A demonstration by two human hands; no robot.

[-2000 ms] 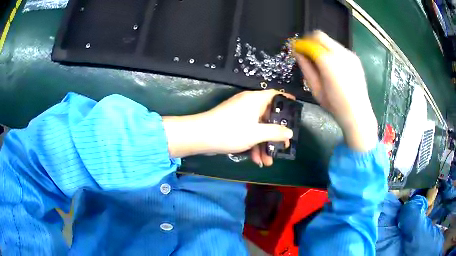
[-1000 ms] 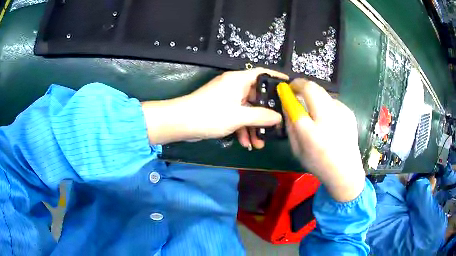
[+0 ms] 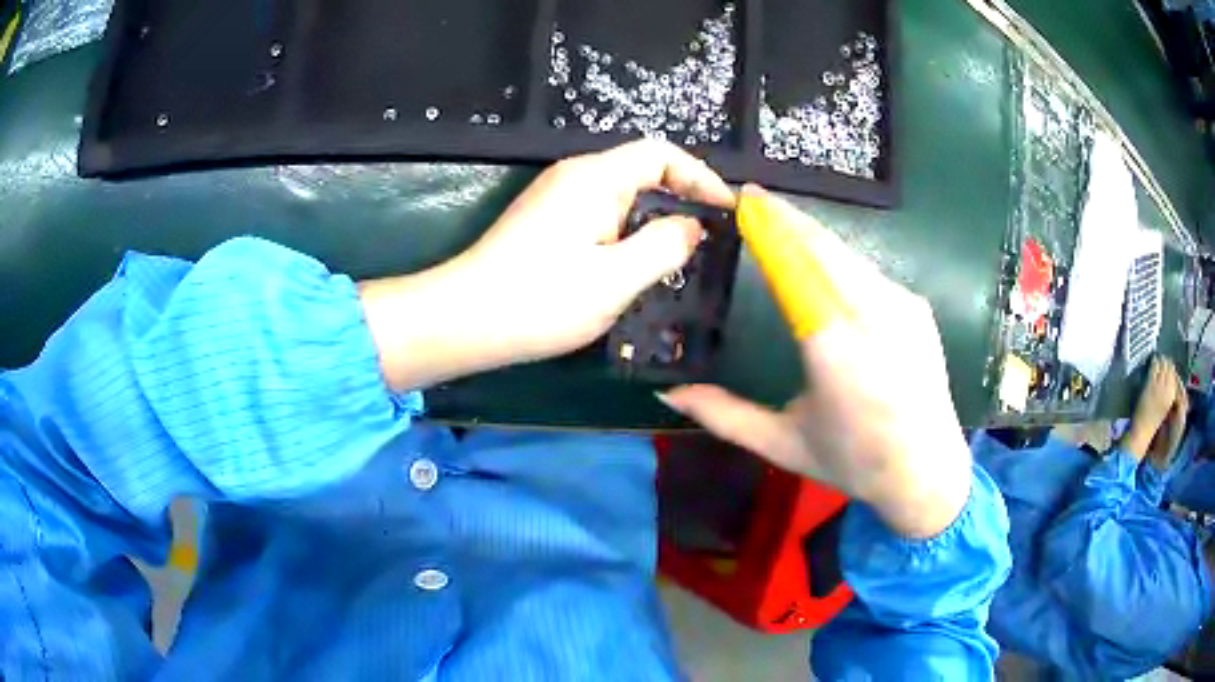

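My left hand (image 3: 566,253) holds a black plastic housing (image 3: 673,313) above the bench, its thumb across the upper part of the face. A small shiny ring and brass-coloured spots show on the housing. My right hand (image 3: 833,353) is at the housing's right side, fingers and thumb spread apart. A yellow finger cot (image 3: 789,260) covers its index finger, whose tip is at the housing's upper right corner. The black compartment tray (image 3: 440,144) lies beyond both hands. Small silver nuts or rings (image 3: 653,100) are heaped in its two right sections.
A clear blister tray (image 3: 1019,220) with a white sheet or bag (image 3: 1099,253) and a red patch (image 3: 1034,271) lies at the right. A pale rail and green belt (image 3: 1086,53) run behind. A red bin or stool (image 3: 786,553) stands below the bench edge. A neighbouring worker's hands (image 3: 1157,413) show at far right.
My right hand went from the silver pieces to the housing, then its thumb and fingers spread. My left thumb moved up the housing, which now shows more of its lower face.
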